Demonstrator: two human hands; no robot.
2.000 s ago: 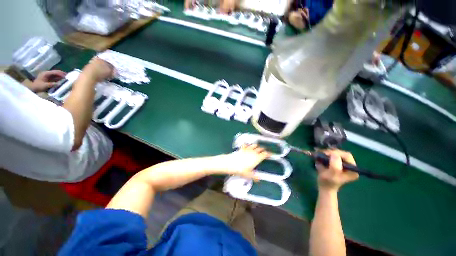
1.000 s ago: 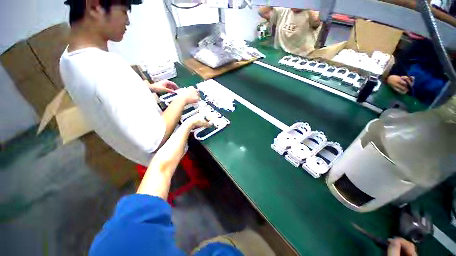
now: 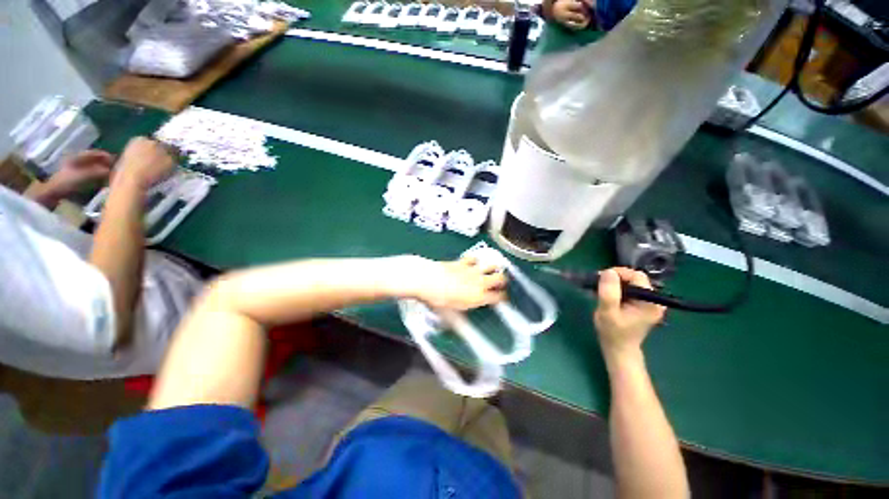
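Observation:
My left hand [image 3: 475, 285] is on the upper ends of a group of about three white looped housings [image 3: 509, 343], which lie slanted at the bench's front edge below the hood. The housings are blurred, and my fingers hide part of them. My right hand [image 3: 629, 304] holds a black soldering iron [image 3: 663, 295] like a pen. Its thin metal tip points left, above the housings and near the hood's lower rim. The black cord loops away to the right.
A white fume hood [image 3: 551, 200] hangs just beyond the work. Three housings [image 3: 444, 190] lie left of it; a dark grey iron stand [image 3: 648, 246] is right of it. Greyish bundles [image 3: 777, 200] lie farther right. At left, a person in white [image 3: 68, 283] works beside small white parts [image 3: 219, 138].
My left hand has come back from the neighbour's housings to below the hood, where slanted, blurred housings now lie under it. Fewer housings lie by the neighbour. The view has swung back to the right.

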